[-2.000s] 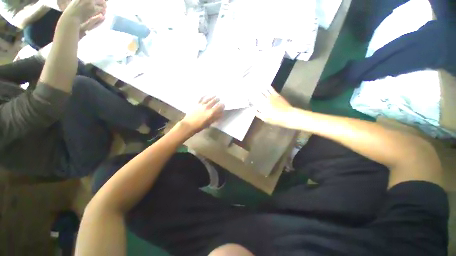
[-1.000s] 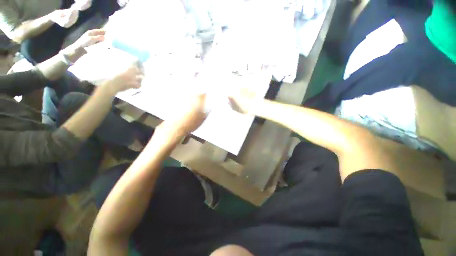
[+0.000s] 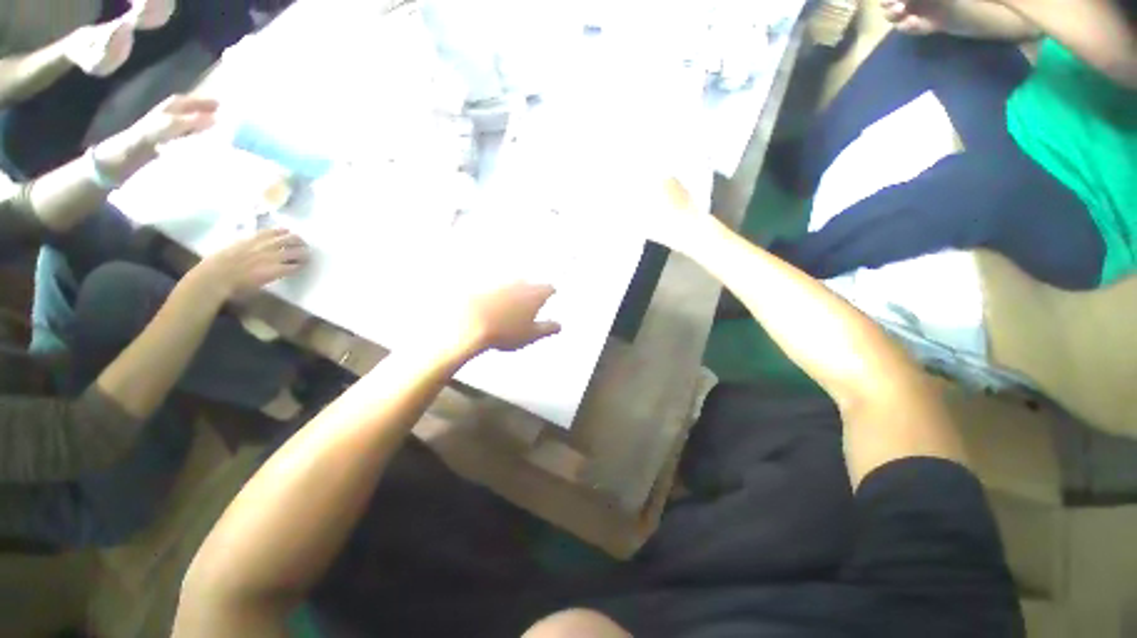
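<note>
The white table cover [image 3: 549,368] lies over the table with its square corner toward me. My left hand [image 3: 514,317] rests over the cover near its near edge, fingers apart, with no object visible in it. My right hand [image 3: 680,212] is stretched out over the right part of the cover; glare washes it out, so I cannot tell if it holds anything. Loose white papers or boxes [image 3: 480,125] are heaped mid-table, mostly lost in the glare.
A neighbour's hands [image 3: 256,262] are over the table at the left, near a pale blue piece [image 3: 281,152]. Wooden planks [image 3: 623,436] stick out beyond the cover. A person in green [image 3: 1072,150] sits at the right by a plastic-wrapped bundle [image 3: 929,299]. Brown cardboard [image 3: 1010,467] stands at my right.
My hands were close together near the cover's corner; now they are apart, the right one farther out to the right. The neighbour's near hand has moved left. The whole view has shifted.
</note>
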